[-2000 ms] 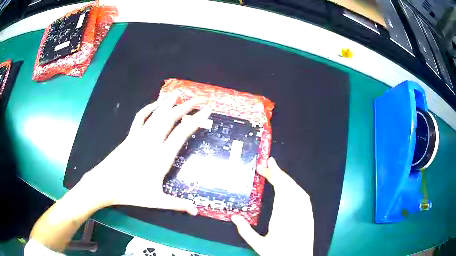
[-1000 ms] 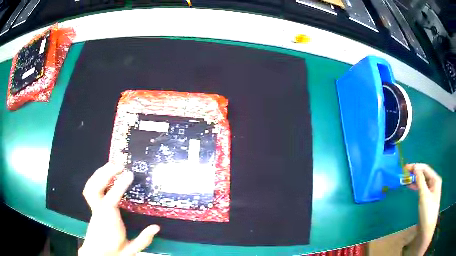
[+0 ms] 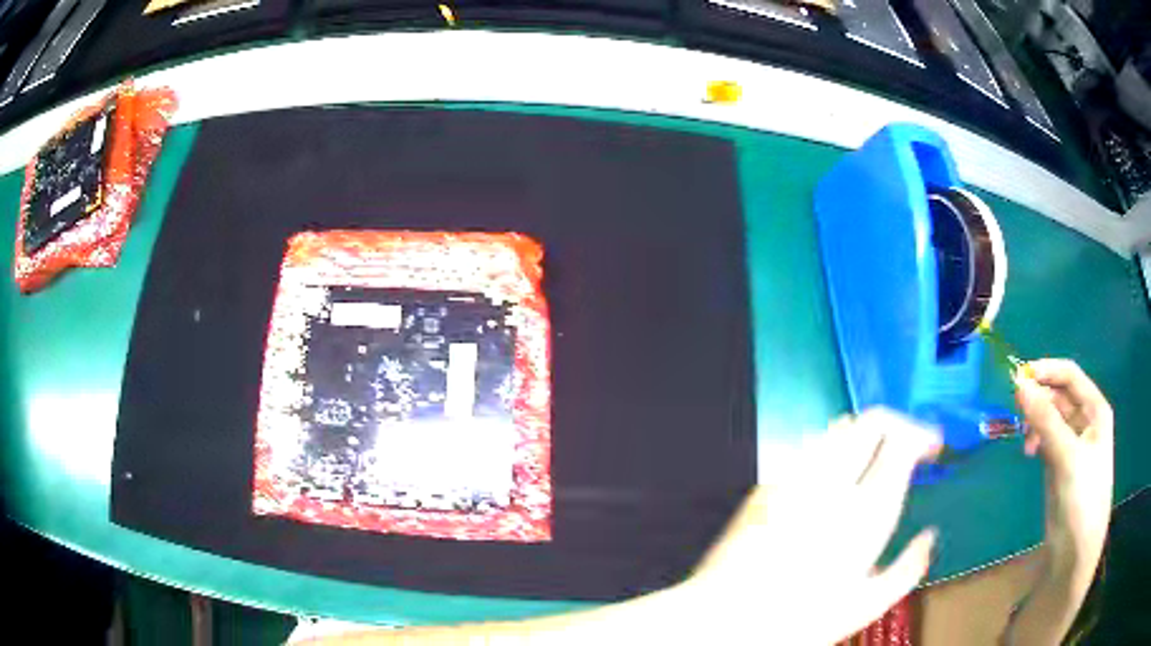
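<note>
A black circuit board [image 3: 410, 394] lies flat on a red bubble bag [image 3: 417, 250] on the black mat [image 3: 644, 316]. The blue tape dispenser [image 3: 871, 278] stands right of the mat and holds a dark tape roll [image 3: 978, 259] with a white rim. My right hand [image 3: 1067, 423] is right of the dispenser, thumb and forefinger pinched on the tape strip [image 3: 1003, 351] that runs from the roll. My left hand [image 3: 846, 505] reaches across to the dispenser's front end, blurred; whether its fingertips touch the dispenser is unclear.
Another board [image 3: 66, 183] on red bubble wrap lies at the upper left of the green bench top [image 3: 57, 353]. A small yellow piece [image 3: 723, 91] is on the white rail [image 3: 530, 78] behind the mat. Part of a brown carton and red packets show below the bench edge, bottom right.
My left hand has left the board and moved right to the dispenser. My right hand has moved up from the dispenser's front with the tape end. The view has shifted slightly.
</note>
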